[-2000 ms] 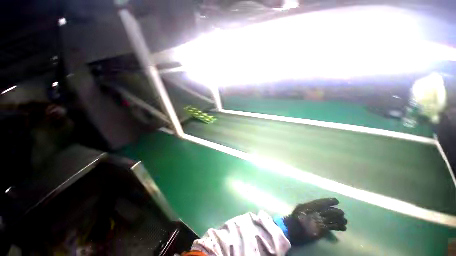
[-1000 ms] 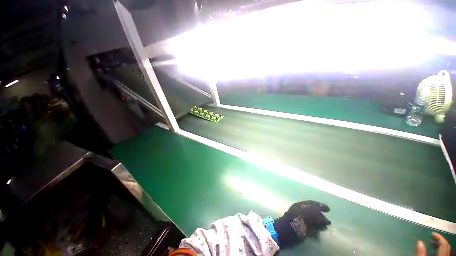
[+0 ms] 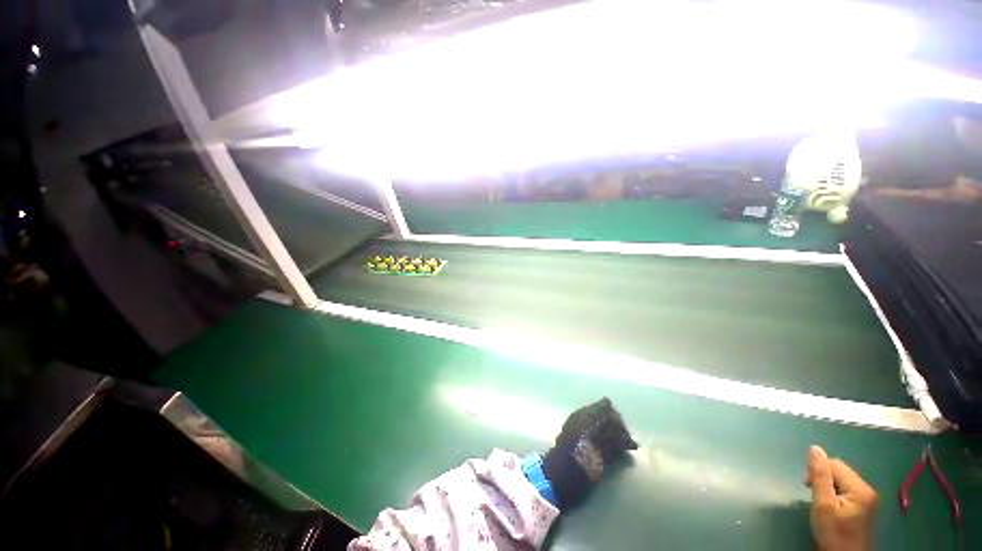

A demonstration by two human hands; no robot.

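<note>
My left hand [image 3: 590,447], in a black glove with a blue band at the wrist, is over the near green bench with its fingers drawn together and nothing visible in it. My bare right hand [image 3: 842,504] is at the lower right with its fingers curled. The bottom edge cuts it off, and its palm side is hidden. A populated PCB panel [image 3: 405,265] with yellow-and-black raised parts lies flat on the dark green conveyor belt [image 3: 625,312], far from both hands. Pliers with red open handles [image 3: 929,486] lie on the bench right of my right hand.
A white rail [image 3: 646,372] separates the bench [image 3: 323,377] from the belt. A clear bottle [image 3: 787,211] and a pale fan [image 3: 824,172] stand behind the belt. A large dark stack [image 3: 926,269] is at the right. A metal-edged dark bin [image 3: 215,441] is at lower left.
The view has turned right, bringing the pliers and dark stack into sight. My right hand came in from the right edge. My left hand's fingers went from spread to drawn together.
</note>
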